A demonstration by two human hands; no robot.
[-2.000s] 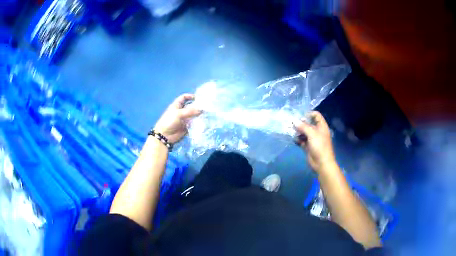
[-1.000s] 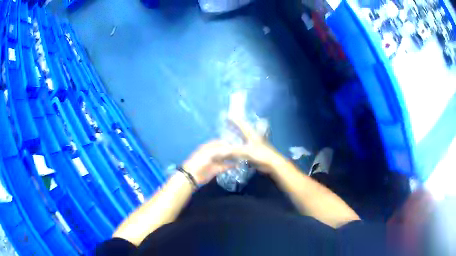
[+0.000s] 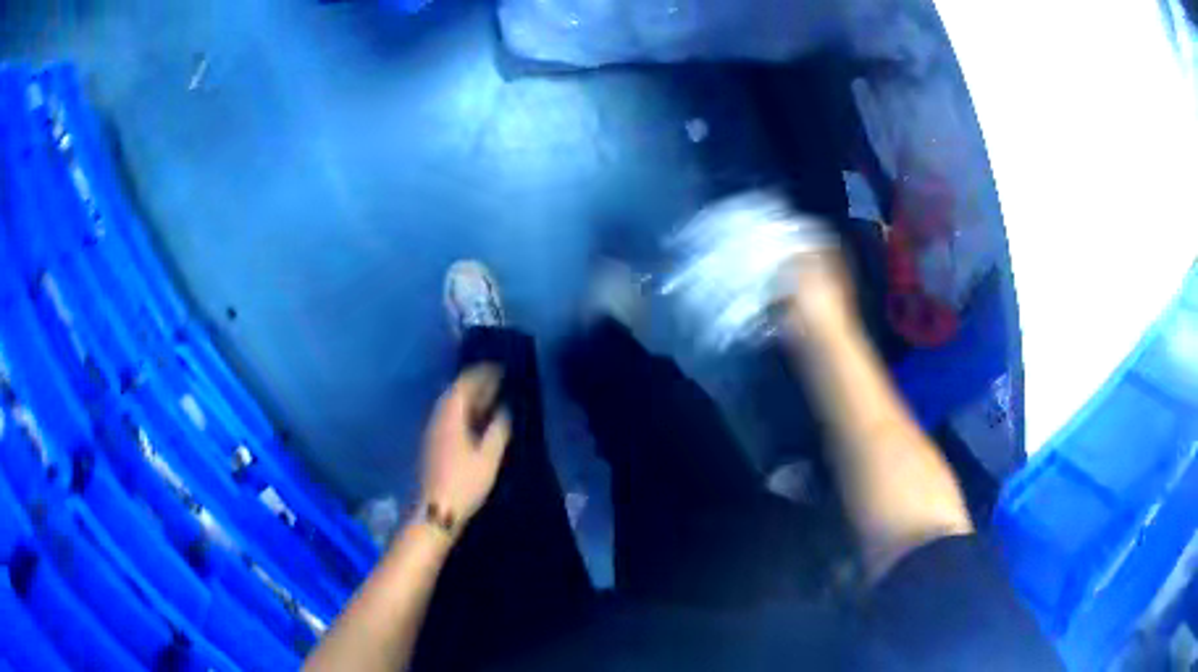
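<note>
A crumpled, whitish clear plastic bag (image 3: 742,269) is motion-blurred right of the middle. My right hand (image 3: 815,289) is shut on it at its right edge and holds it above the floor. Whether anything is inside the bag cannot be told. My left hand (image 3: 466,440) hangs in front of my left leg, lower and left of the bag. It touches nothing, and its fingers are loosely curled with the thumb apart.
Stacked blue trays (image 3: 171,433) line the left side. A white-covered table (image 3: 1077,197) curves along the right, with more blue trays (image 3: 1117,473) below it. My shoe (image 3: 473,294) stands on the blue-grey floor (image 3: 355,197). A red object (image 3: 922,269) lies near the table.
My hands, together around the bag a second ago, have parted. The bag has gone right with my right hand. The view has shifted, showing my legs and more of the white table.
</note>
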